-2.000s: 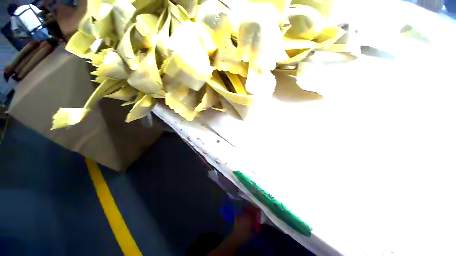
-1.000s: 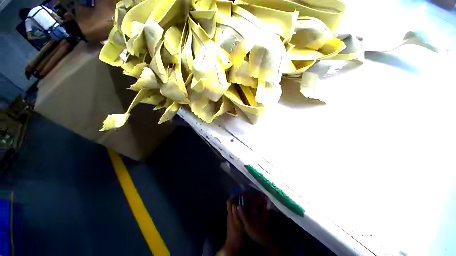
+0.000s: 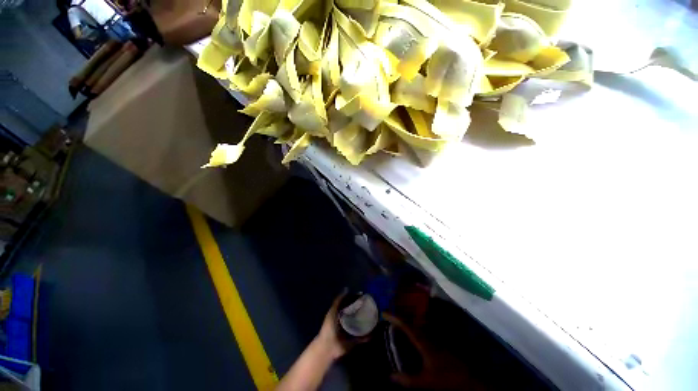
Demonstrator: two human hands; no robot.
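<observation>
My left hand (image 3: 334,333) is low in the view, below the table edge. It is shut on a round open container (image 3: 358,315) with a dark rim and a pale grey inside. My right hand (image 3: 423,357) is close beside it on the right, dim and blurred. A curved pale edge (image 3: 393,347) shows between the hands; whether my right hand holds it I cannot tell. A big heap of yellow strap strips (image 3: 360,76) lies on the white table (image 3: 551,229), some ends hanging over the edge.
A green strip (image 3: 450,263) lies along the table edge. A large cardboard box (image 3: 157,130) stands left of the table, with brown rolls (image 3: 107,67) and a brown bag body (image 3: 184,19) behind. A yellow line (image 3: 226,294) crosses the floor. A person (image 3: 98,19) is at the upper left.
The view has shifted, so the strips and table sit further right. My hands, earlier close together, are now apart, and the round container's pale inside has come into view.
</observation>
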